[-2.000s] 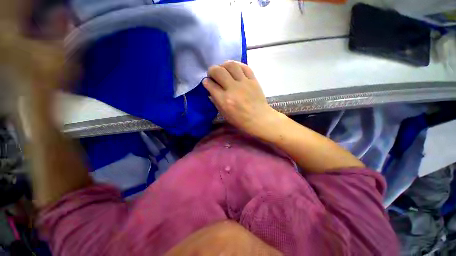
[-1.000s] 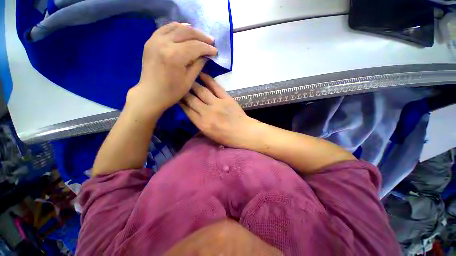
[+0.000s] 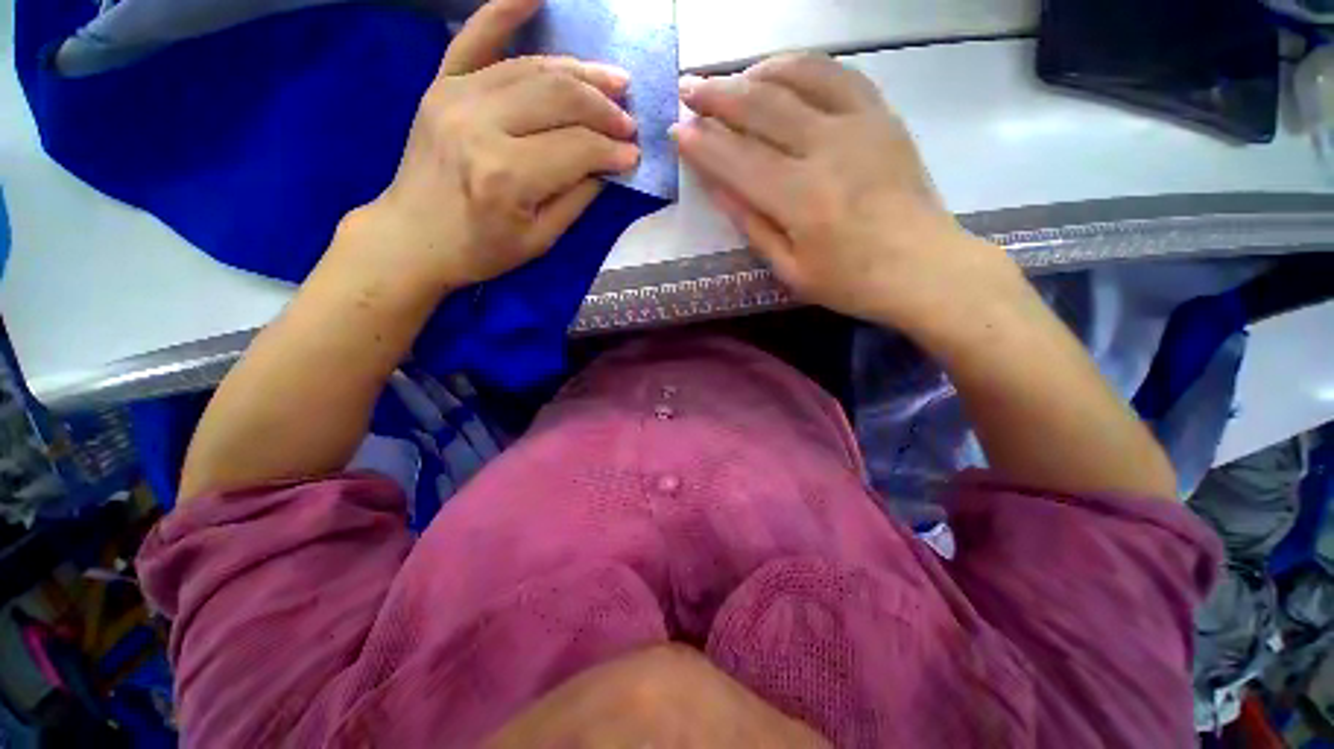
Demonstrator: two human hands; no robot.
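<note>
The blue fabric panel [image 3: 249, 139] lies across the left part of the white table, and a fold hangs over the front edge. The pale grey-blue panel [image 3: 654, 103] lies on the blue one, its straight right edge near the middle. My left hand [image 3: 505, 161] rests on the panels, fingertips bent against the pale cloth near its lower corner. My right hand [image 3: 819, 168] is at the right edge of the cloth, fingers together and slightly blurred. Its fingertips touch or nearly touch the edge. Whether they grip it cannot be told.
The white table [image 3: 966, 125] has a measuring tape [image 3: 1083, 233] along its front edge. A black phone [image 3: 1156, 62] lies at the upper right. Pale and blue cloth [image 3: 1010, 329] hangs below the table at right. Grey cloth [image 3: 1244, 571] is piled at lower right.
My left hand came in from the far left onto the cloth and has stayed. My right hand moved from under the left hand to the cloth's right edge. The view shifted slightly.
</note>
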